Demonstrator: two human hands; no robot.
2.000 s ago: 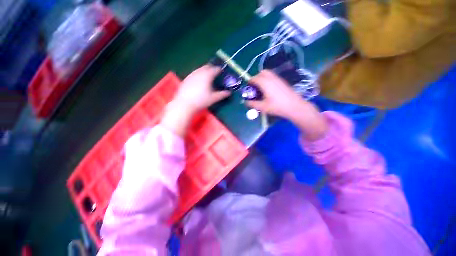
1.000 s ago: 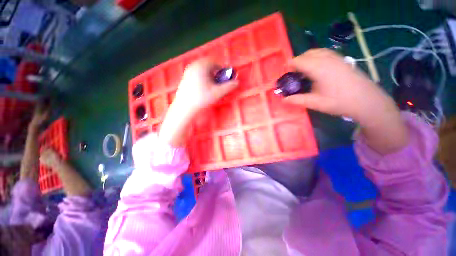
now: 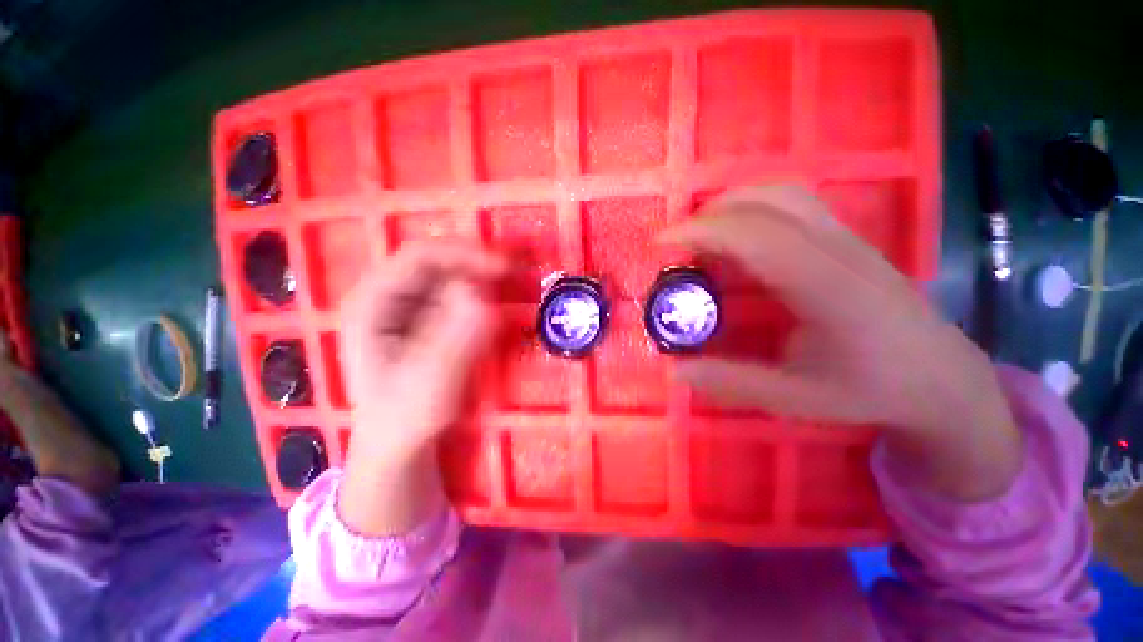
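Two round watch heads with lit, whitish-purple faces lie side by side on the middle of the red foam tray [image 3: 623, 188], one at left [image 3: 574, 317] and one at right [image 3: 684, 311]. My left hand [image 3: 426, 339] is just left of the left watch, blurred, fingers apart, not touching it. My right hand [image 3: 815, 320] is over the tray's right part, thumb and fingers spread on the right side of the right watch, with no clear grip on it. Several dark watch heads [image 3: 267, 266] sit in the tray's left column of pockets.
Right of the tray are a dark pen [image 3: 993, 213], a black disc [image 3: 1079, 176], a pale strip [image 3: 1093, 289] and white charging pucks [image 3: 1057, 284]. Left are a tape ring [image 3: 166, 357], a pen [image 3: 212, 357] and a small white puck [image 3: 142, 421]. A neighbour's arm [image 3: 57, 426] shows at far left.
The view has turned and come closer over the tray. The two watch heads, earlier held in my hands, now lie on the tray with lit faces up, and my fingers have come away from them.
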